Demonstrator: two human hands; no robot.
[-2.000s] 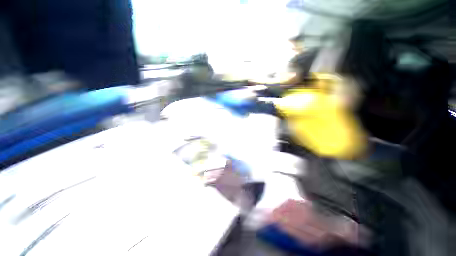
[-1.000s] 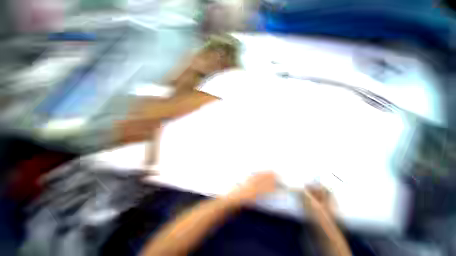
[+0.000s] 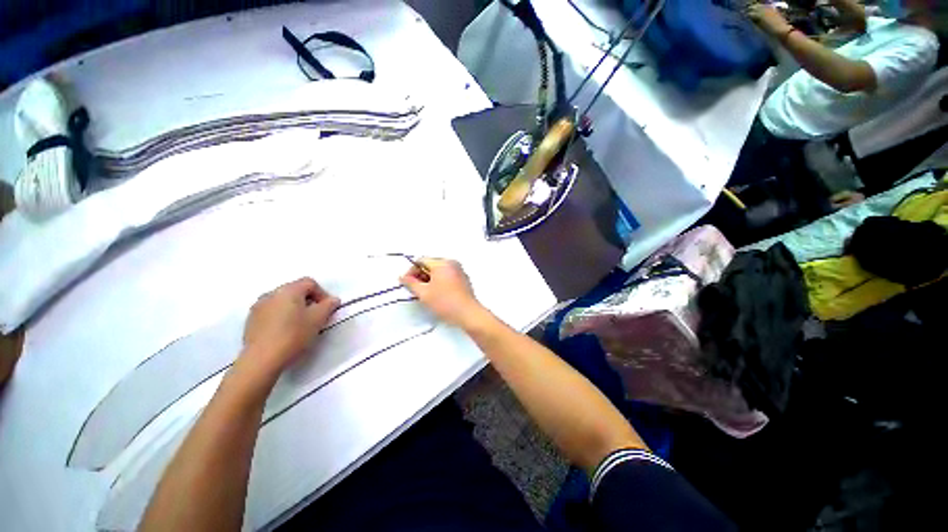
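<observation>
White curved strips with thin dark edges (image 3: 156, 395) lie on the white table (image 3: 416, 182) in front of me. My left hand (image 3: 291, 324) is on the upper strip, thumb and fingers pinched at its edge. My right hand (image 3: 439, 289) pinches the strip's right end; a thin dark line sticks out from its fingertips, too small to name. The steam iron (image 3: 535, 179) stands unheld on the dark grey mat (image 3: 608, 223), beyond my right hand.
A tied white bundle (image 3: 44, 156), layered white pieces (image 3: 249, 125) and a black loop (image 3: 331, 54) lie at the back. Iron cables hang from above. A person (image 3: 847, 78) works at the far right. Dark and pink cloth (image 3: 665, 333) lies right of the table.
The view has swung from blurred surroundings to the table, now sharp. The iron and its mat are now in view. Both hands were low at the table's near edge and are now on the strip.
</observation>
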